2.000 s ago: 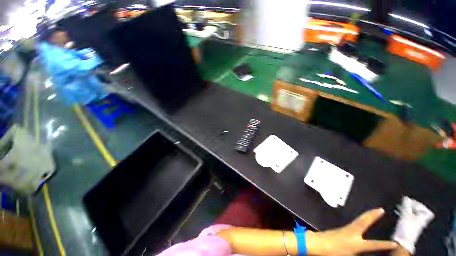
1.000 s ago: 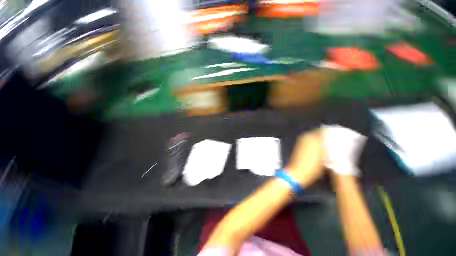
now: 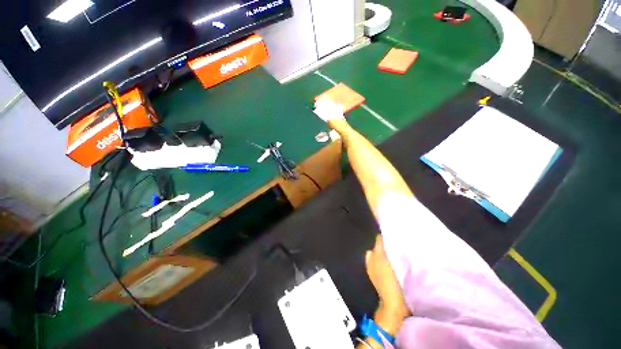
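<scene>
My right hand (image 3: 329,112), in a white glove, is stretched to the far green bench, at the near edge of a flat red-orange carrier pad (image 3: 342,97). It is small and blurred, so its grip is unclear. My left hand (image 3: 387,278), bare with a blue wristband, is low over the black table, partly covered by my right sleeve; its fingers are partly hidden. A white set-top box (image 3: 316,310) lies left of it with a black cable (image 3: 225,310) at its rear edge. A second white box (image 3: 240,343) is cut off by the bottom edge.
A clipboard with paper (image 3: 494,160) lies at the right. The rear bench holds a blue marker pen (image 3: 216,168), white strips (image 3: 170,221), a power strip (image 3: 176,156), a bundled cable (image 3: 282,163) and orange cartons (image 3: 230,61) below a TV (image 3: 150,48). Another orange pad (image 3: 398,60) lies farther back.
The view has swung towards the rear bench and TV. My gloved right hand has left my left hand's side and reached out to the orange pad. The remote control has gone out of view.
</scene>
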